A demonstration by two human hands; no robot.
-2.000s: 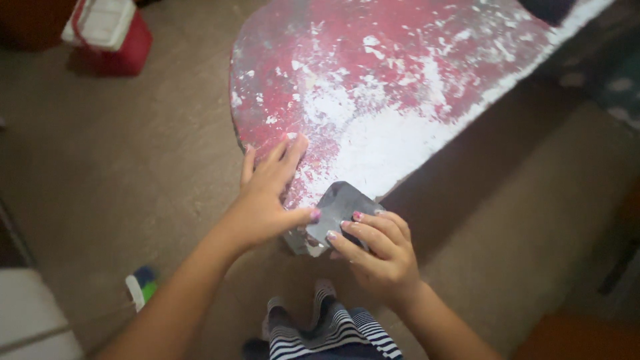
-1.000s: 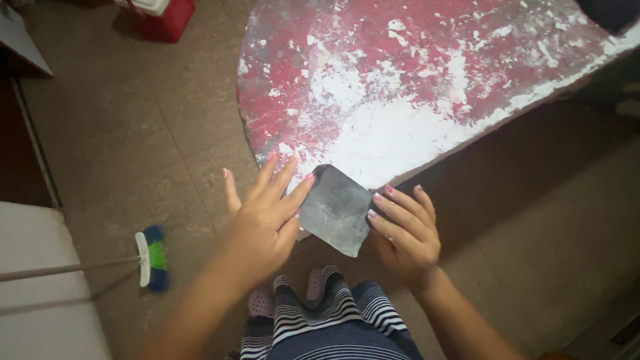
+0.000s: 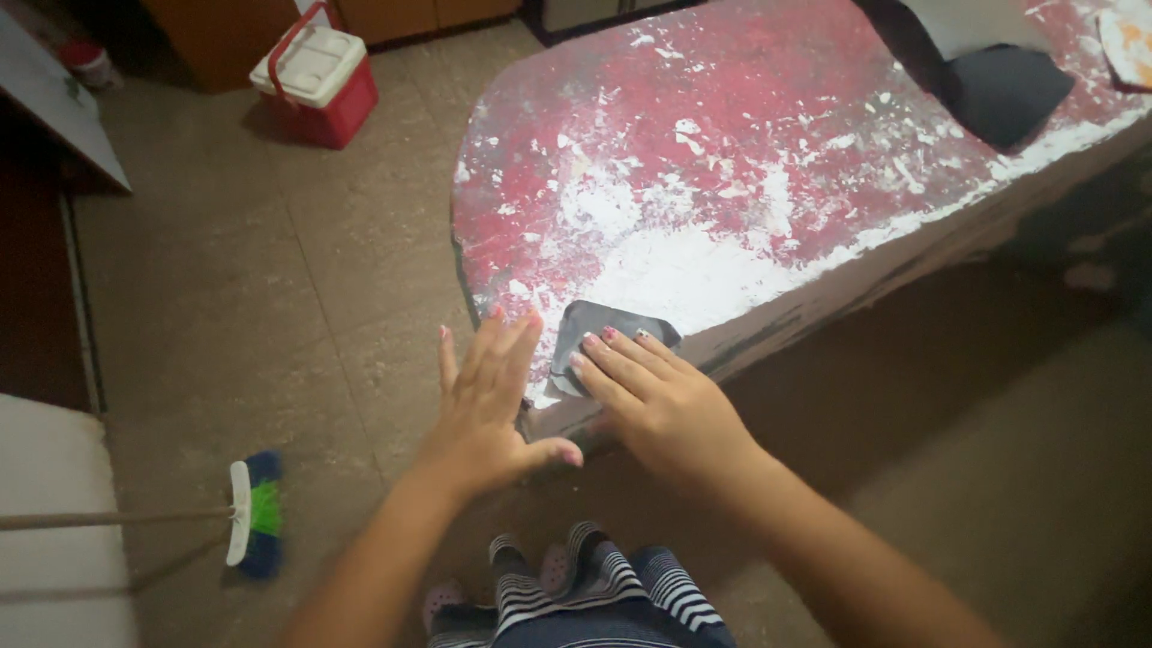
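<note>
A worn red tabletop (image 3: 765, 117) carries smeared white patches, thickest near its front left corner. On that corner lies a dark grey sheet (image 3: 576, 328), probably sandpaper, with a bent lower edge. My right hand (image 3: 670, 405) presses the sheet flat with its fingertips, fingers together. My left hand (image 3: 490, 414) is just left of the sheet, fingers spread, with its fingertips at the table's left edge and nothing in it. The thumb points toward the right hand without touching it.
A red cooler box (image 3: 328, 103) with a white lid stands on the floor at upper left. A broom (image 3: 252, 515) with blue and green bristles is at lower left. Black sheets (image 3: 1008, 90) lie on the table's far right part. Feet in clogs (image 3: 555, 569) are below.
The grey sheet, earlier held up between both hands, now lies against the tabletop corner under my right hand. My left hand has let go of it. The view has shifted.
</note>
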